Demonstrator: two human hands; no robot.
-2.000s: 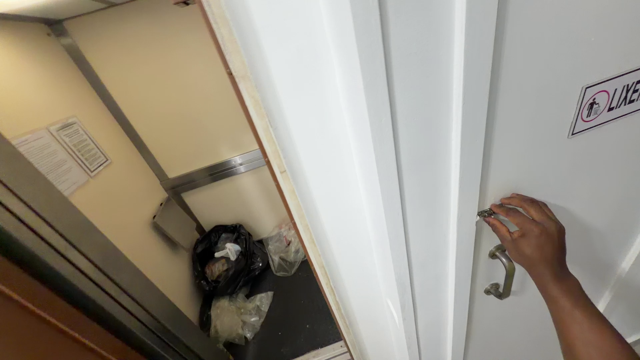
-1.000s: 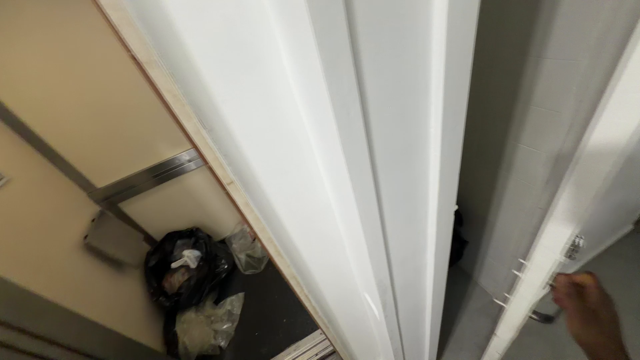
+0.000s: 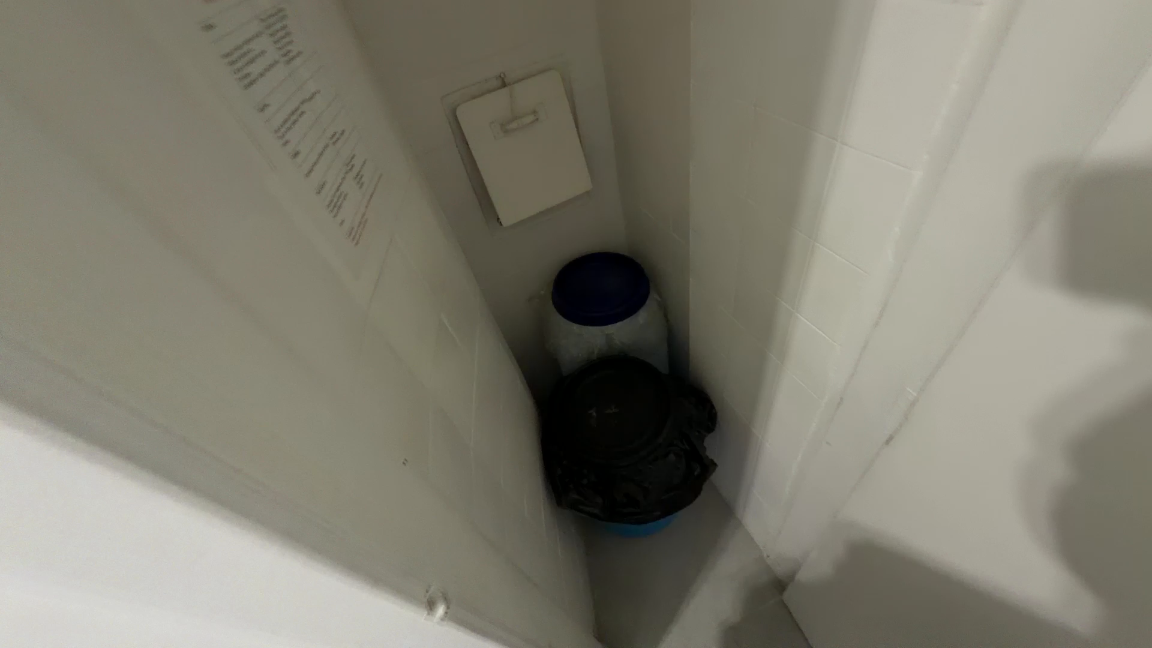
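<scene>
Neither my left hand nor my right hand shows in the head view. A container with a black plastic bag (image 3: 630, 432) over it stands on the floor of a narrow tiled space. Part of its blue base (image 3: 641, 526) shows below the bag. Directly behind it is a pale translucent plastic drum (image 3: 607, 346) with a dark blue lid (image 3: 600, 288). On the back wall hangs a white square hatch cover (image 3: 526, 148) with a recessed handle, set slightly askew over its frame.
A tiled wall (image 3: 774, 270) bounds the right side. At left, a wall bears a printed sheet (image 3: 297, 126) with writing. The white door (image 3: 981, 450) stands at the right, with shadows on it. A grey floor (image 3: 666, 576) lies in front of the bagged container.
The white door, closed two seconds ago with my right hand at its lock, has been opened. My right hand has left the view. The view has turned from the lift with the bags into the narrow space.
</scene>
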